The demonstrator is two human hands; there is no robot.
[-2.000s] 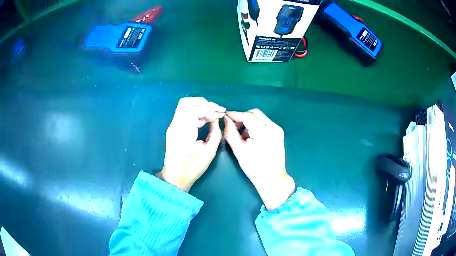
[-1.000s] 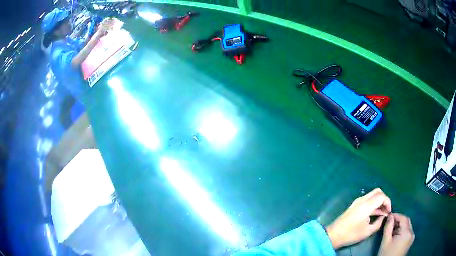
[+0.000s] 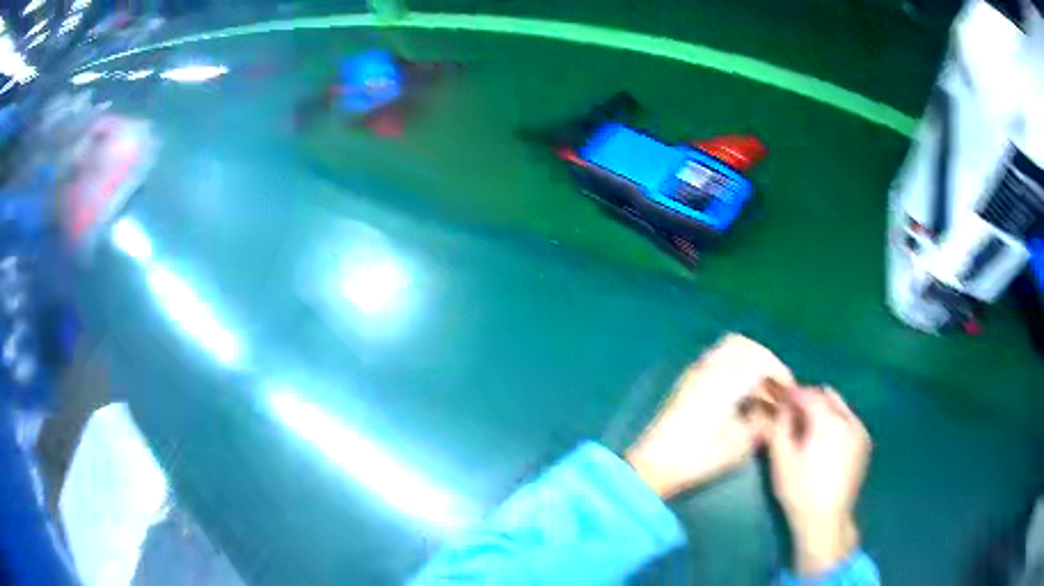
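Observation:
My left hand (image 3: pixel 716 414) and my right hand (image 3: pixel 821 467) are close together over the glossy green bench at the lower right, with their fingertips meeting. The picture is blurred, and I cannot tell whether something small is pinched between them. A blue and black battery tester (image 3: pixel 664 177) with a red clamp lies beyond my hands on the darker green strip. A white and black retail carton (image 3: pixel 967 172) stands at the right, partly cut off by the picture's edge.
A second blue tester (image 3: pixel 370 82) lies farther back, blurred. A light green line (image 3: pixel 687 55) edges the strip. At the far left are a blurred pinkish-white object (image 3: pixel 105 172) and a white object (image 3: pixel 109 486) beside the bench.
The view first swung left, bringing in more testers and a person, then partly back right. My hands stay together and now show nearer the middle than one second ago.

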